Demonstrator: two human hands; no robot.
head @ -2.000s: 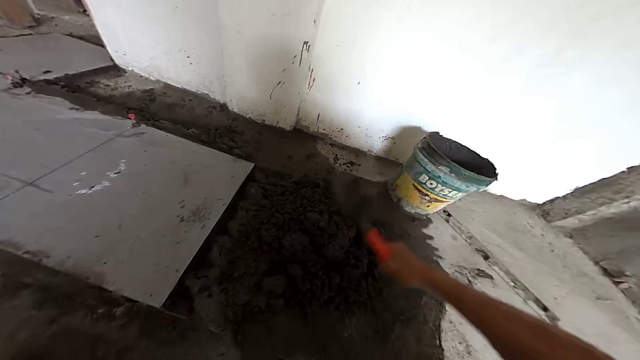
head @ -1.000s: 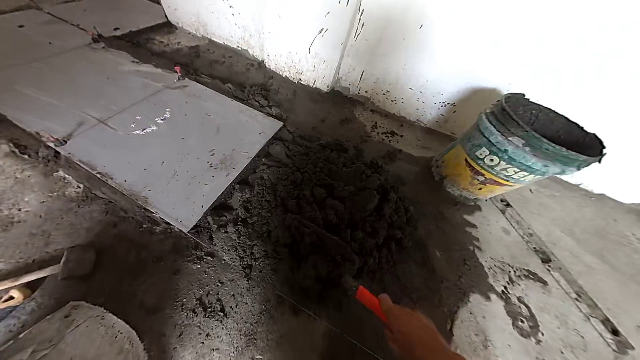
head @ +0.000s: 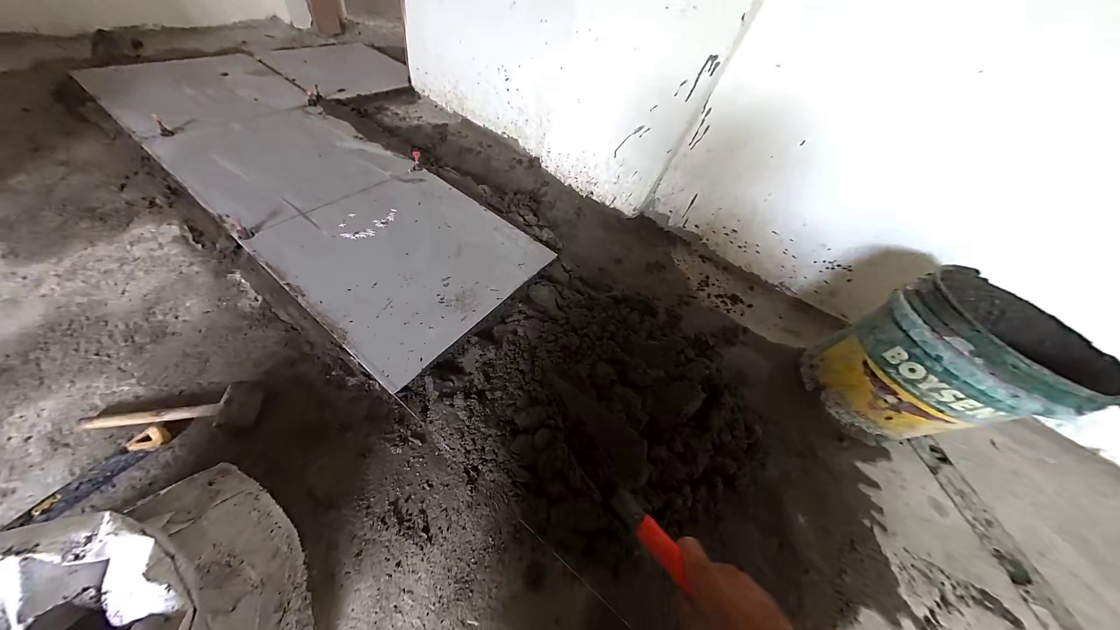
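My right hand [head: 731, 595], at the lower edge of the view, is closed around the red-orange handle of a trowel [head: 661, 547]. The trowel's dark blade lies against a heap of dark wet mortar [head: 665, 394] on the floor. Left of the heap, a large grey floor tile [head: 402, 280] ends with its corner close to the mortar. A green and yellow Boysen paint bucket [head: 936, 367], coated with mortar, stands tilted right of the heap. My left hand is out of the frame.
A hammer or mallet with a wooden handle [head: 153, 416] lies at the left, near a level-like tool [head: 83, 486] and a mortar-coated container [head: 232, 551]. Red tile spacers or clips [head: 416, 161] stand at the tile joints. A white wall [head: 560, 96] borders the floor behind; a thin string [head: 573, 573] crosses below the heap.
The trowel blade, hard to see two seconds ago, now shows against the mortar heap, with my right hand lower in the view. The view has shifted to show more floor at left.
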